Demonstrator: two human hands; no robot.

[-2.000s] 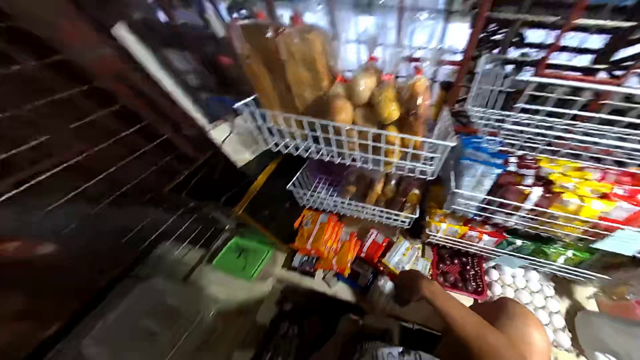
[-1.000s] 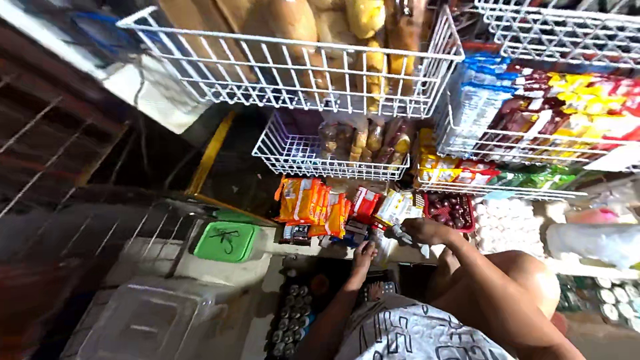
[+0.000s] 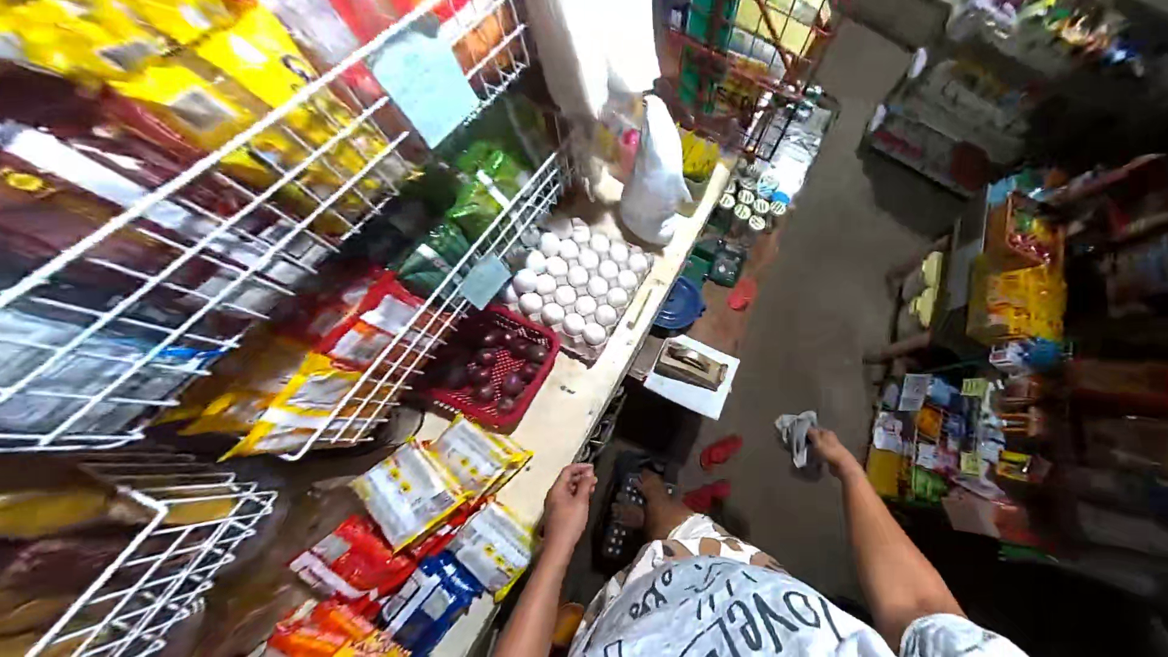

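Observation:
My right hand (image 3: 829, 450) is stretched out over the floor on the right, closed on a crumpled grey-white cloth or bag (image 3: 797, 436). At the counter's edge is my left hand (image 3: 572, 488), fingers curled; whether it holds anything small cannot be made out. Left of it, snack packets (image 3: 409, 488) in yellow-white, red, blue and orange lie on the wooden counter (image 3: 554, 401). Farther along stand a red plastic basket (image 3: 547, 372) of dark round items and a tray of white eggs (image 3: 575, 285).
White wire baskets (image 3: 274, 114) of packets overhang the left side. Beyond the eggs stands a white plastic bag (image 3: 655, 173). Red slippers (image 3: 721, 452) lie on the floor (image 3: 785, 338). Stocked shelves (image 3: 1013, 265) line the right. A white board with a brown object (image 3: 691, 365) juts from the counter.
The view has swung right along the counter. My right hand, earlier by the packets, is now out over the floor with the grey-white item. My left hand is now at the counter's edge.

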